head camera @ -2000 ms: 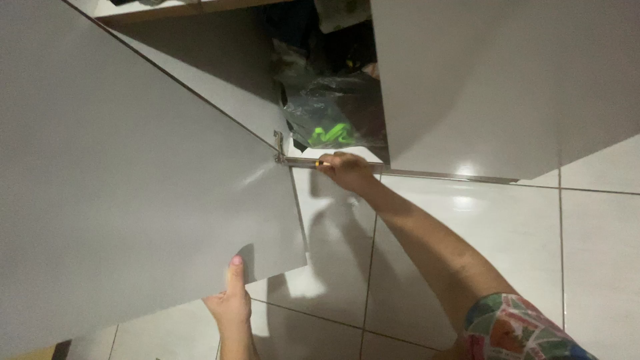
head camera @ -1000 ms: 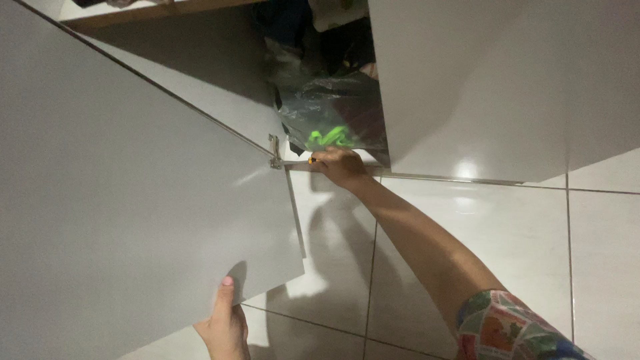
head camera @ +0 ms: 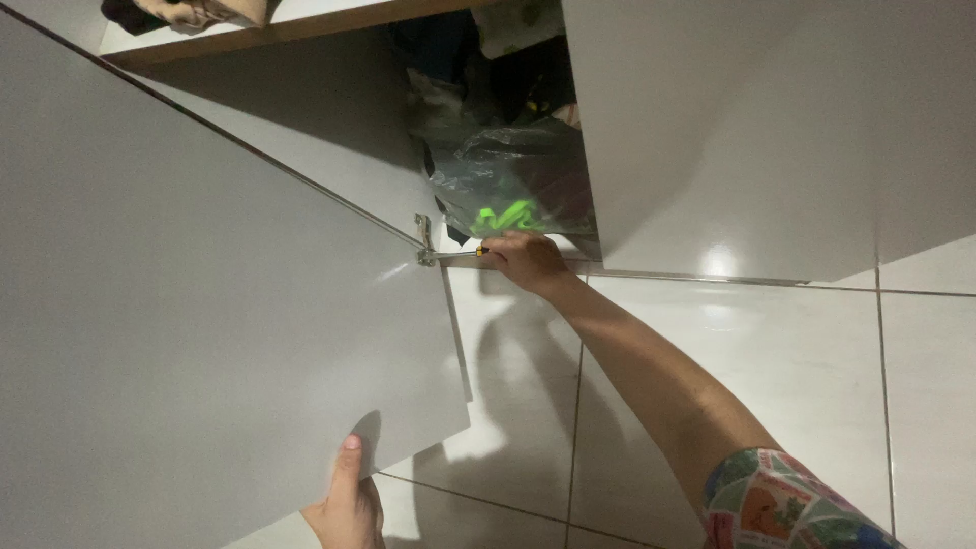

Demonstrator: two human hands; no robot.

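With its thumb on the outer face, my left hand (head camera: 351, 496) grips the lower edge of a white cabinet door (head camera: 229, 305), which stands swung out at the left. My right hand (head camera: 528, 263) is closed around the handle of a screwdriver (head camera: 457, 254); a black-and-yellow part of the handle shows at the fingers. The metal shaft points left, and its end is at a metal hinge (head camera: 425, 248) near the door's inner corner. Whether the tip sits in a screw is too small to tell.
Inside the cabinet, a clear plastic bag (head camera: 496, 164) with a bright green strip (head camera: 507, 216) lies just above my right hand. A wooden-edged shelf (head camera: 305, 29) holds cloth items above. Another white door panel (head camera: 724, 137) stands right, over floor tiles (head camera: 724, 343).
The screwdriver's shaft shows more plainly between my right hand and the hinge than one second ago. My left hand keeps its hold on the door.
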